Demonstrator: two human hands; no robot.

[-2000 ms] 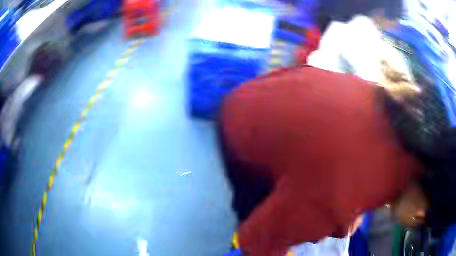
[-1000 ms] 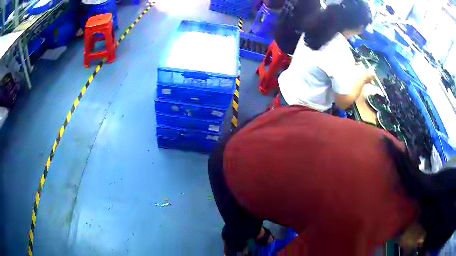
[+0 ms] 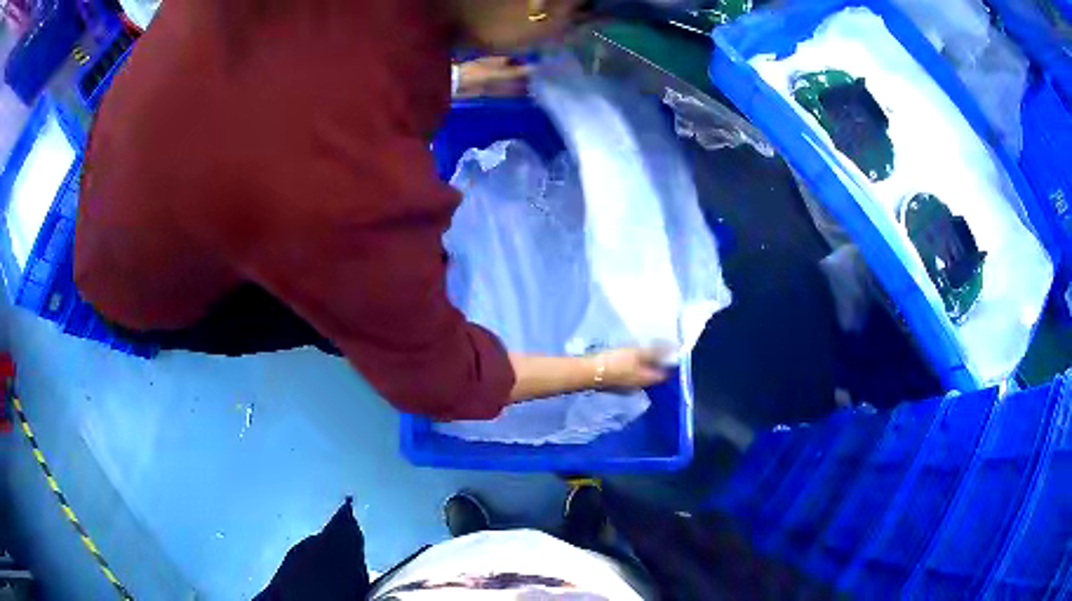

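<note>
Neither of my hands is in view. In front of my feet is a blue crate [image 3: 553,456] with thin white liner sheets [image 3: 517,258] in it. Another person in a dark red top [image 3: 282,176] bends over it from the left. That person's hands are at the crate's far and right sides, and the near hand is on a blurred white sheet [image 3: 629,223]. At the upper right, a second blue crate [image 3: 864,252] holds two green housings [image 3: 946,256] on a white liner.
Blue crates [image 3: 917,481] are stacked at the lower right. More blue crates [image 3: 53,252] stand at the left behind the person. Crumpled clear film [image 3: 717,123] lies near the second crate. Yellow-black tape [image 3: 59,499] curves along the floor at the left. My shoes [image 3: 467,513] show at the bottom.
My view has swung right and down. The person in red now shows at the left, and the crate, liner sheets and green housings have come into view.
</note>
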